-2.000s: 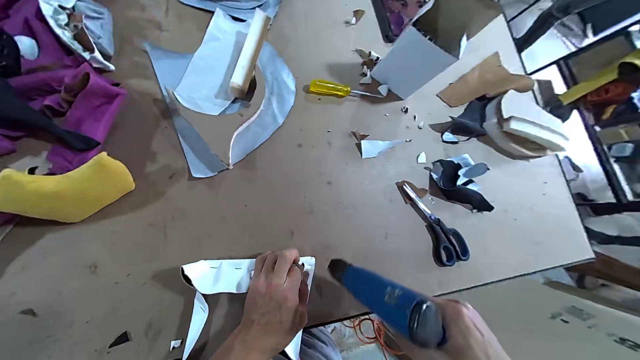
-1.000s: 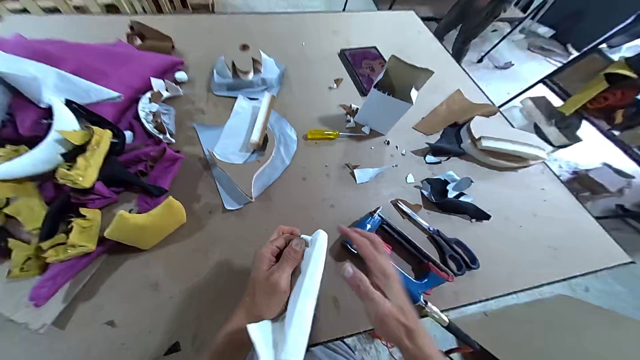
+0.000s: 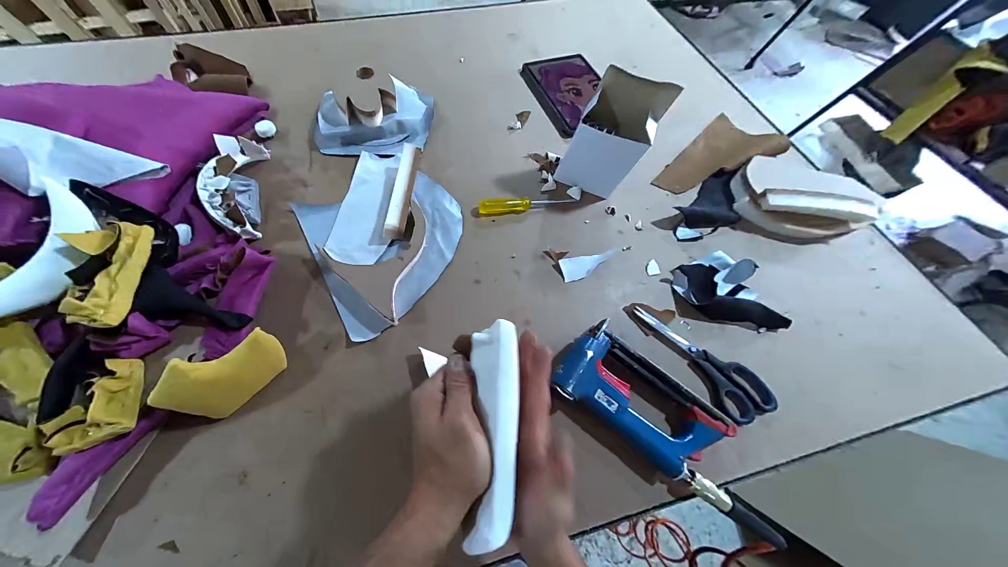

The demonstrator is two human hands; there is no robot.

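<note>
A long narrow piece covered in white material point(image 3: 496, 441) stands between my two hands near the table's front edge. My left hand point(image 3: 450, 441) grips it from the left, thumb along its side. Flat against its right side lies my right hand point(image 3: 543, 449), somewhat blurred, its fingers extended. A small white flap point(image 3: 432, 361) sticks out beyond my left fingertips. Right of my hands lies a blue pneumatic staple gun point(image 3: 638, 413) with its hose fitting toward the table edge. Dark-handled scissors point(image 3: 709, 366) rest just behind it.
Purple, white, black and yellow fabric pieces point(image 3: 216, 374) heap on the left. Grey cut pieces point(image 3: 437, 236) with a padded strip point(image 3: 402, 193) lie mid-table. Behind are a yellow screwdriver point(image 3: 504, 206), an open box point(image 3: 606, 153), scraps point(image 3: 583, 266) and a white padded piece point(image 3: 811, 197) at right.
The staple gun, in my right hand two seconds ago, now lies on the table. My right hand has moved left from beside it onto the white piece. The view has shifted.
</note>
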